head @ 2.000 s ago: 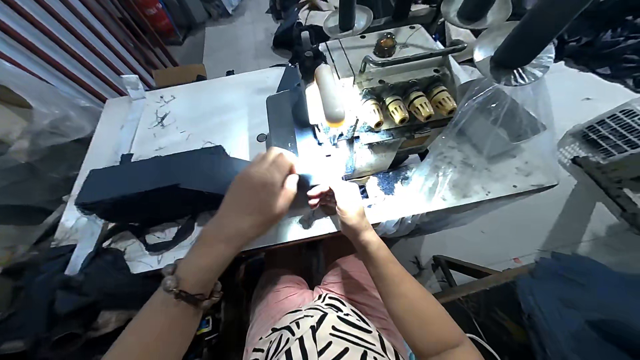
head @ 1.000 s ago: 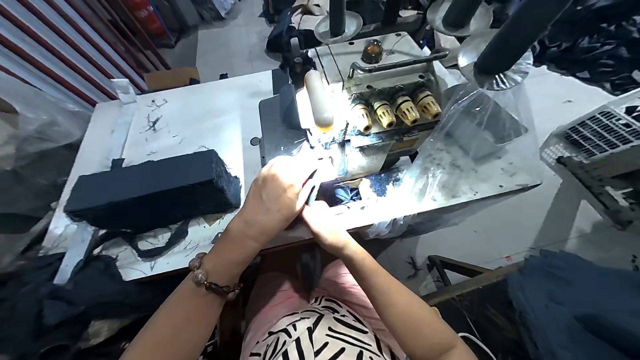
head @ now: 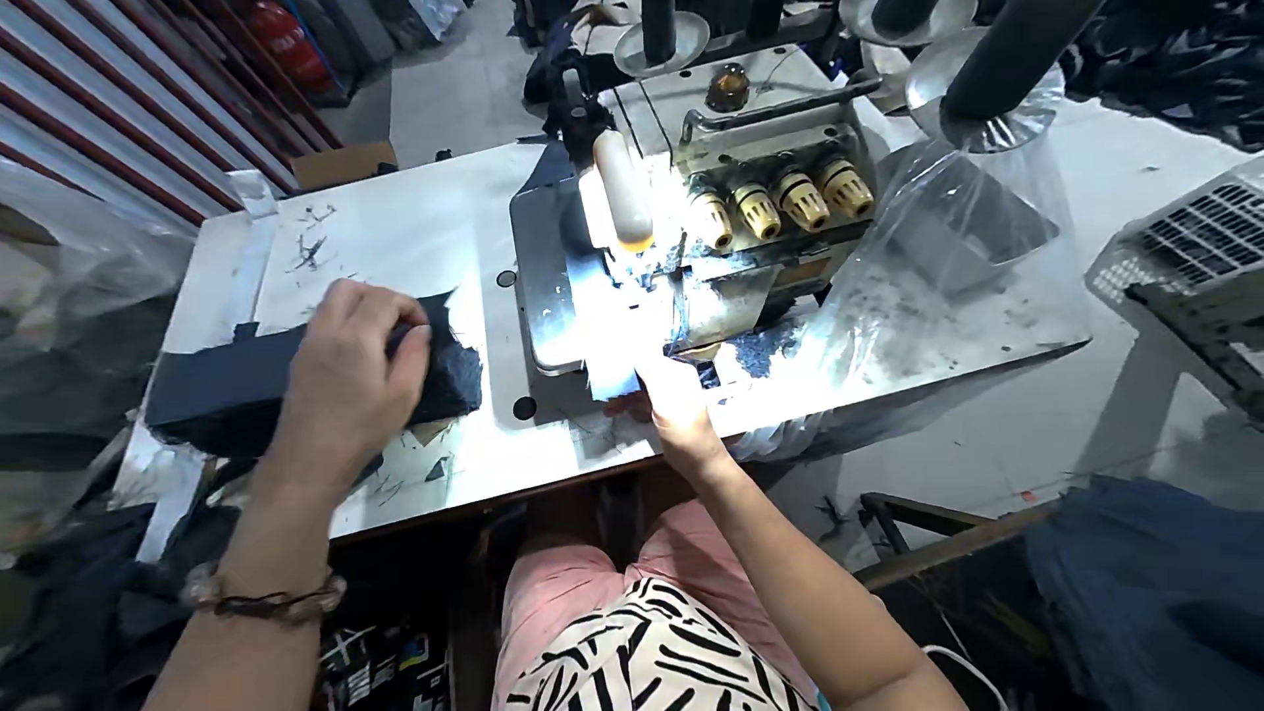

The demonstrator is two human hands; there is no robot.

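Note:
My left hand is over the right part of a stack of dark fabric pieces on the white table, its thumb and fingertips at the top layer; whether it grips a piece is unclear. My right hand is at the front of an overlock sewing machine, its fingers on a fabric piece near the presser foot. Glare from the machine's lamp washes out the fabric and hides the needle. Some fingers of my right hand are hidden under the piece.
Yellowish tension dials line the machine's top. Right of it, a clear plastic bag hangs over the table. Thread scraps lie at the back left. Blue fabric is piled at the lower right, below a plastic crate.
My left hand has moved left from the machine front to the dark stack. My right hand remains near the machine front.

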